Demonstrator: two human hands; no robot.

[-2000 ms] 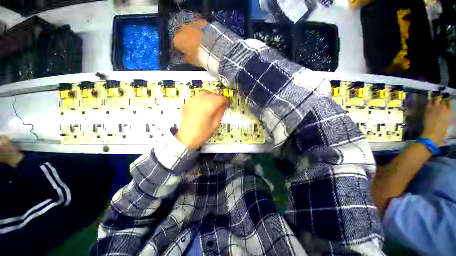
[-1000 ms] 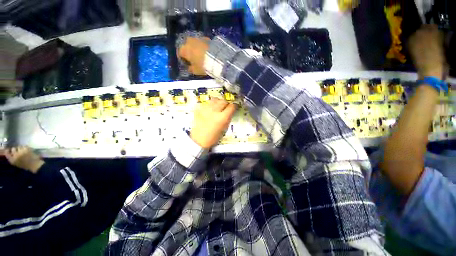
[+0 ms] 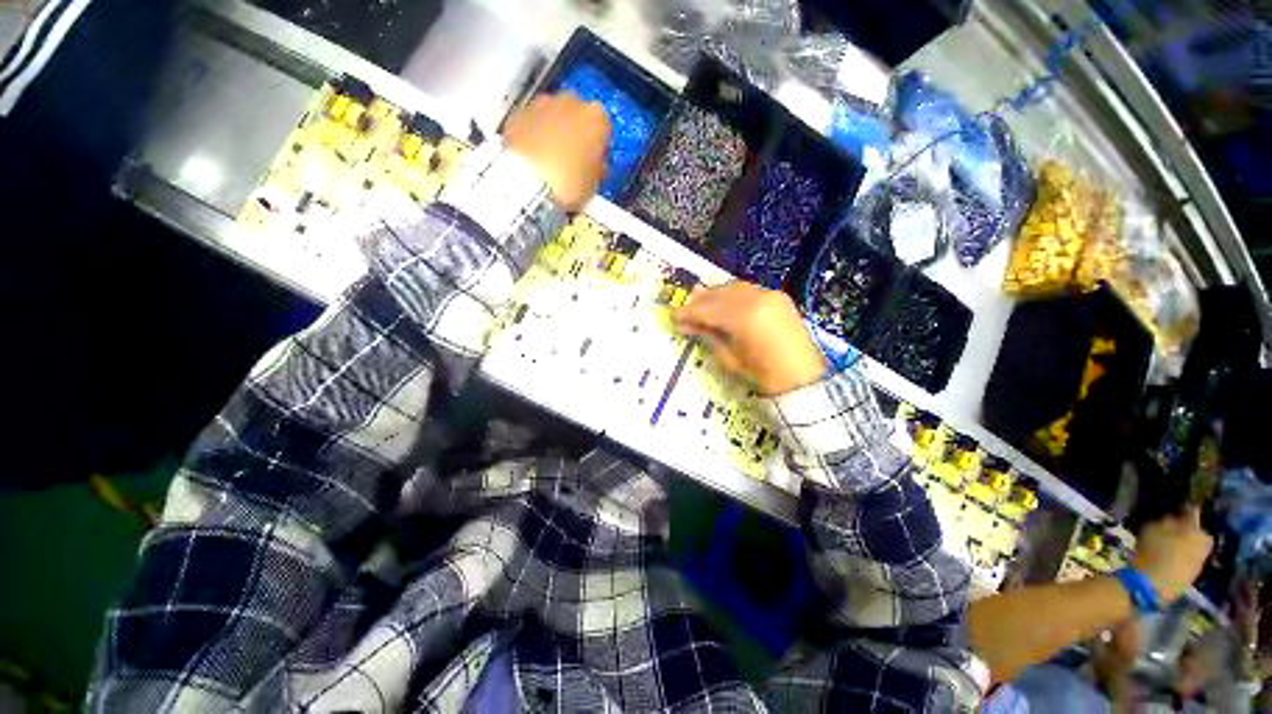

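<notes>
Cream-yellow PCB panels lie along the conveyor, with yellow and black parts fitted along their far edge. My left hand is at the near left part of the bin of bright blue components; its fingertips are hidden, so I cannot tell what it holds. My right hand is over the panel in front of me, palm down, with its fingertips close together at a yellow part on the far edge. Nothing can be made out between them.
Beyond the rail stand bins of grey, dark blue-violet and black components. Behind them lie clear bags and yellow parts. A neighbour's hand with a blue wrist strap is at the right.
The view has turned, so the line slants down to the right. My right hand has left the grey bin for the panel. My left hand has left the panel for the bright blue bin.
</notes>
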